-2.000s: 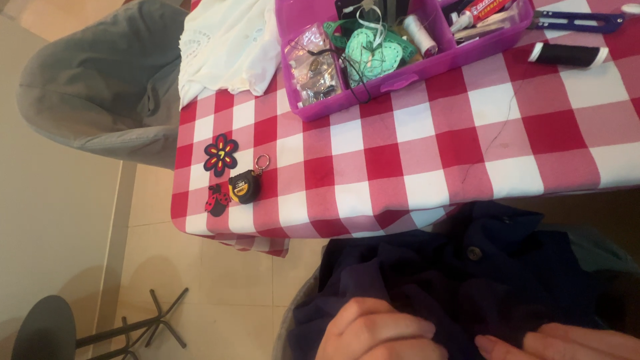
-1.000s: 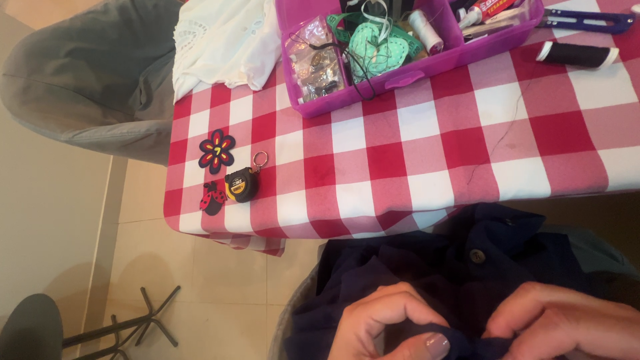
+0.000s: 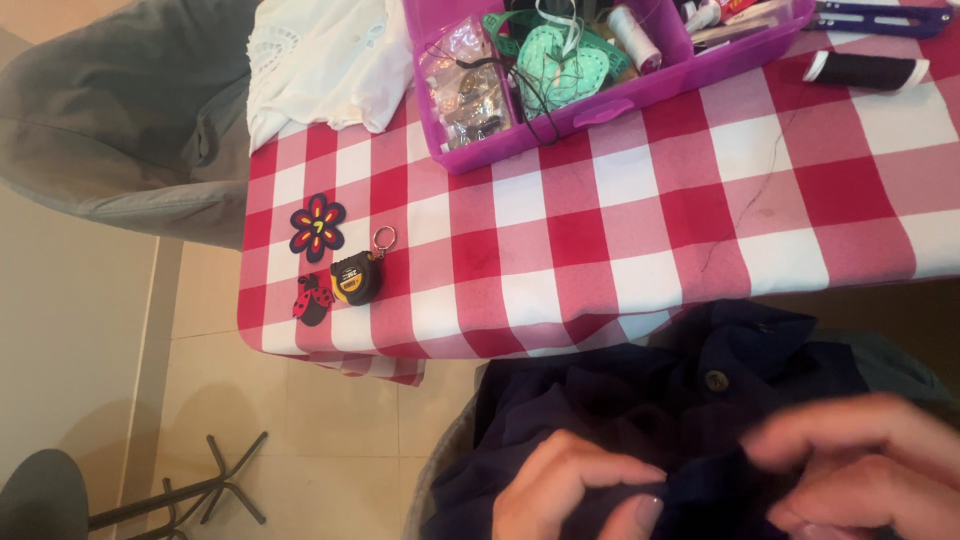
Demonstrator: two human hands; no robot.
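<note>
A dark navy garment with a round button lies bunched below the table edge. At the bottom of the view my left hand pinches a fold of it between thumb and index finger. To its right, my right hand is blurred, its fingers apart over the cloth; whether it touches the fabric is unclear. The lower parts of both hands are cut off by the frame. A black thread spool lies on the table above the garment, and a loose dark thread trails across the cloth below it.
On the checkered tablecloth are a purple sewing box, thread snips, a small tape measure, a flower patch, a ladybug patch and a white lace garment. A grey chair stands left, a black stand below.
My hands have risen further into view with the navy cloth. My right hand's fingers, close to the cloth a second ago, are now spread and farther from my left hand.
</note>
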